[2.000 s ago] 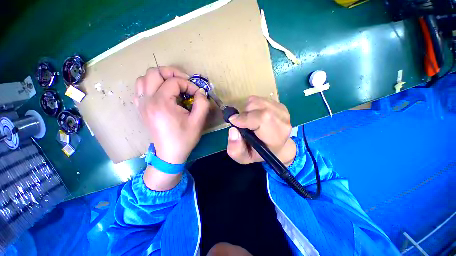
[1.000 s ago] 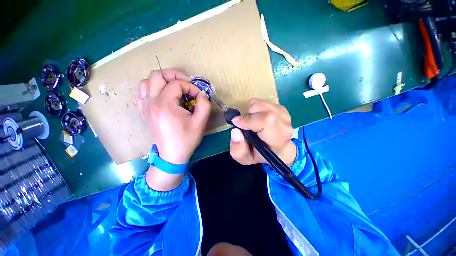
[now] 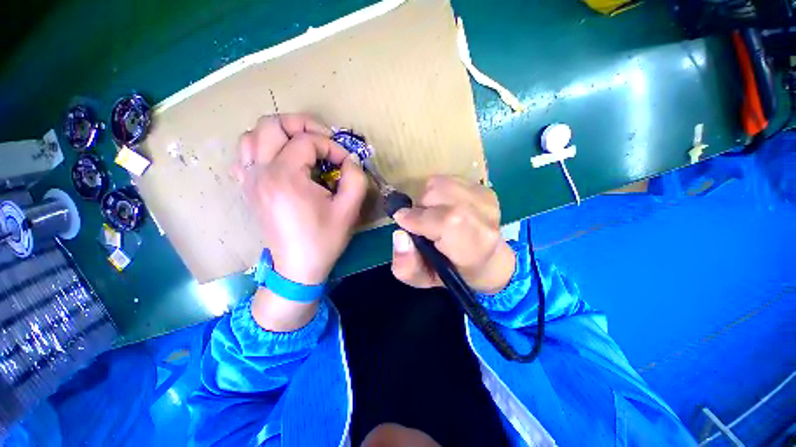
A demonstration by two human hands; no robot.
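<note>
My left hand, with a blue wristband, holds a round device housing by its edge over the cardboard mat. A small yellow-edged piece shows between its thumb and fingers. A thin solder wire stands up from the same fingers. My right hand is closed around a black soldering iron. The iron's metal tip points up and left and reaches the housing's near edge. Whether it touches is too small to tell.
Several round housings and small batteries lie left of the mat. A solder spool and ribbed plastic trays are at far left. A taped white disc, a pale strip and an orange-handled tool are at right.
The soldering iron and my right hand have shifted slightly left, and the iron's cord has swung left. My left hand still holds the housing in nearly the same place.
</note>
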